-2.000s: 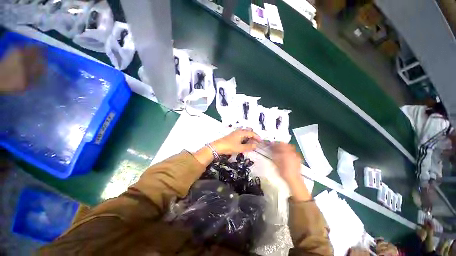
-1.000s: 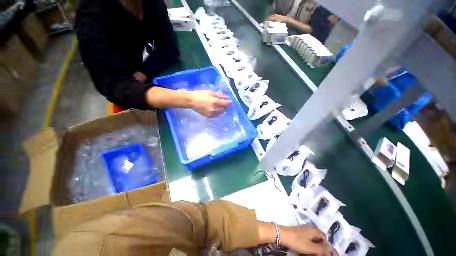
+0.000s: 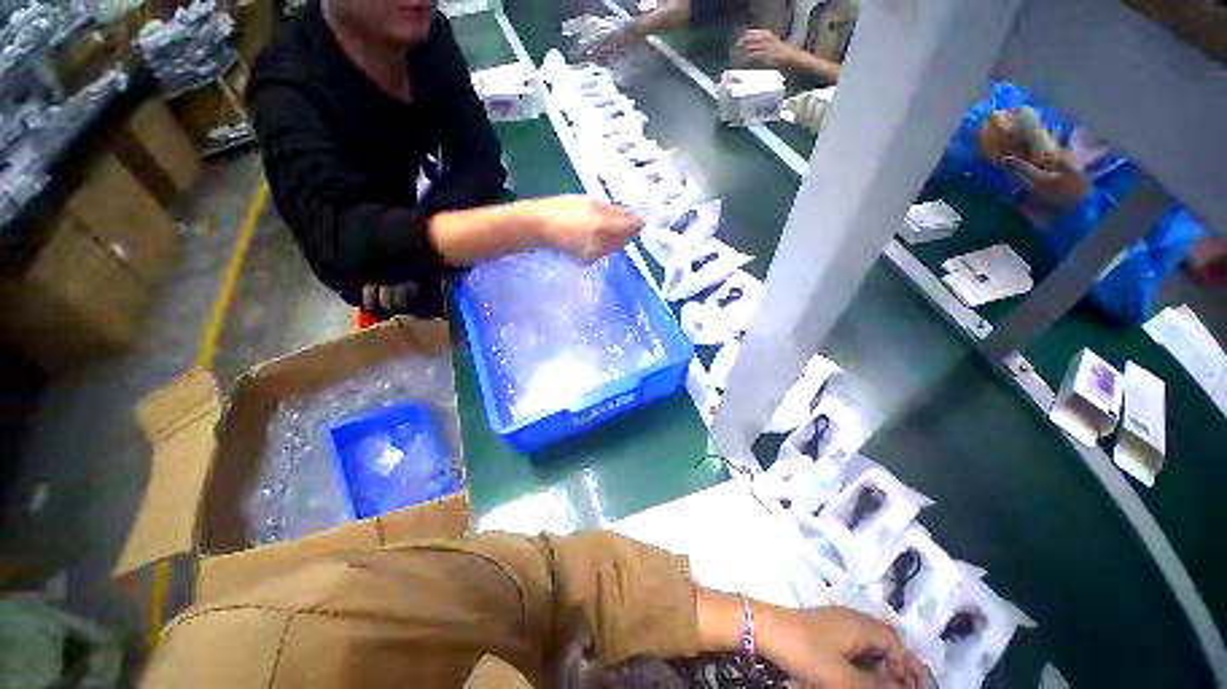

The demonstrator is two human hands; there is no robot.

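Observation:
My left hand, bare with a bracelet at the wrist and a brown sleeve, is at the bottom edge, partly cut off. Its fingers are bent around a small dark piece that looks like a coiled black cable. It is beside the row of white pouches on the belt, several with one coiled black cable on top. More black cables lie under my wrist, partly hidden. The white work sheet is behind my forearm. My right hand is not in view.
A thick pale post stands beside the green belt. A blue tote holds clear shiny items; a person in black reaches over it. A carton holds a small blue tray. Retail boxes and other workers are across the line.
The view has swung left from the work sheet, and my right hand has left the picture. The neighbour's hand has moved from over the tote toward the pouch row.

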